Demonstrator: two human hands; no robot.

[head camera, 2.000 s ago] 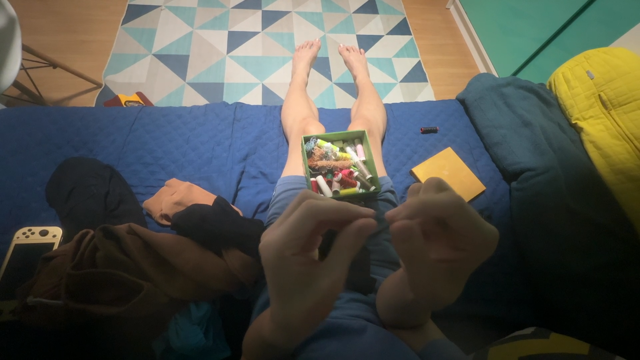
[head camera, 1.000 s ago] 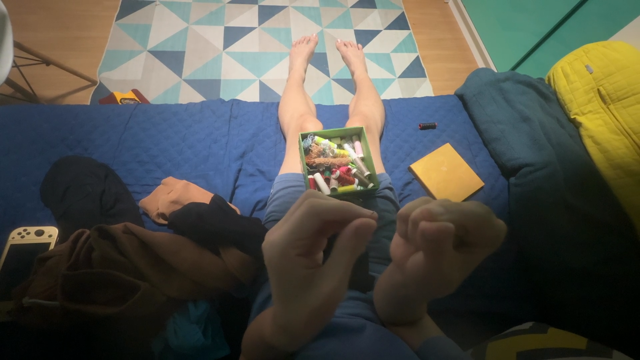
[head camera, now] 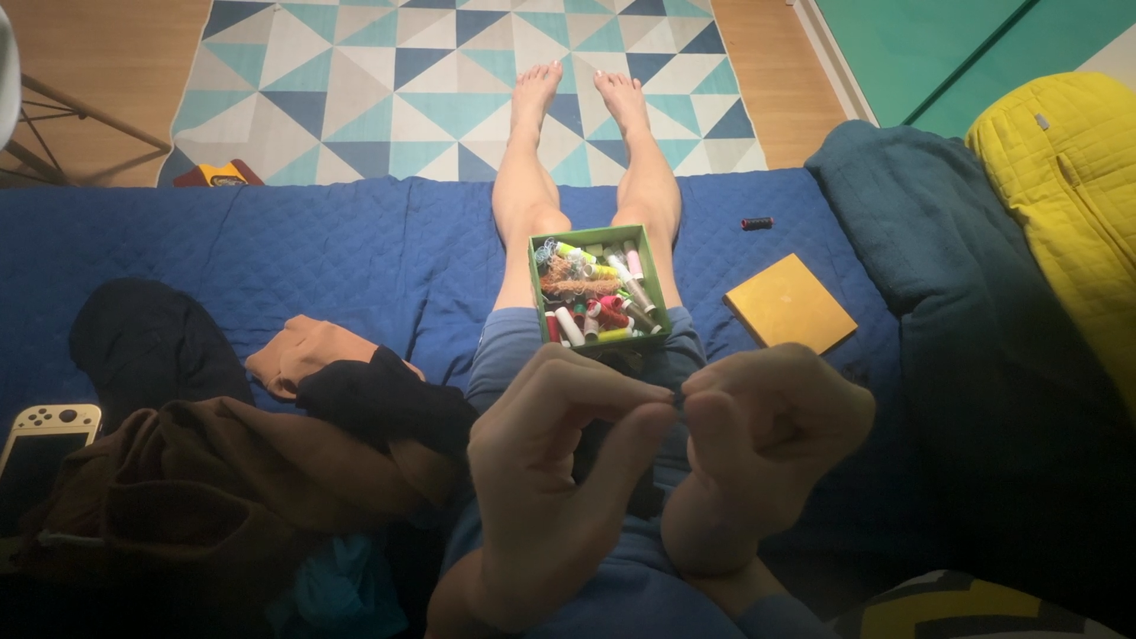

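My left hand (head camera: 568, 453) is raised over my lap, the tips of its thumb and index finger pinched together. Facing it, almost tip to tip, my right hand (head camera: 763, 435) has its thumb and index finger pinched too, the other fingers curled in. Something tiny and dark may lie between the fingertips, too small to make out. Beyond the hands, an open green box (head camera: 664, 293) rests on my thighs, holding spools of thread and tangled brown yarn. A dark thread spool (head camera: 757, 224) lies on the blue quilted cover, behind a yellow square box (head camera: 790, 303).
Brown, dark and peach cloths (head camera: 222, 488) are heaped at the left, beside a handheld game console (head camera: 53, 444). Folded teal (head camera: 905, 213) and yellow (head camera: 1065, 195) blankets lie at the right. Past the edge of the blue quilted cover (head camera: 355, 240) is a patterned rug (head camera: 426, 89).
The right hand has shifted and its fingertips are again close to those of the left, after standing farther apart a second ago. The left hand stays nearly in place.
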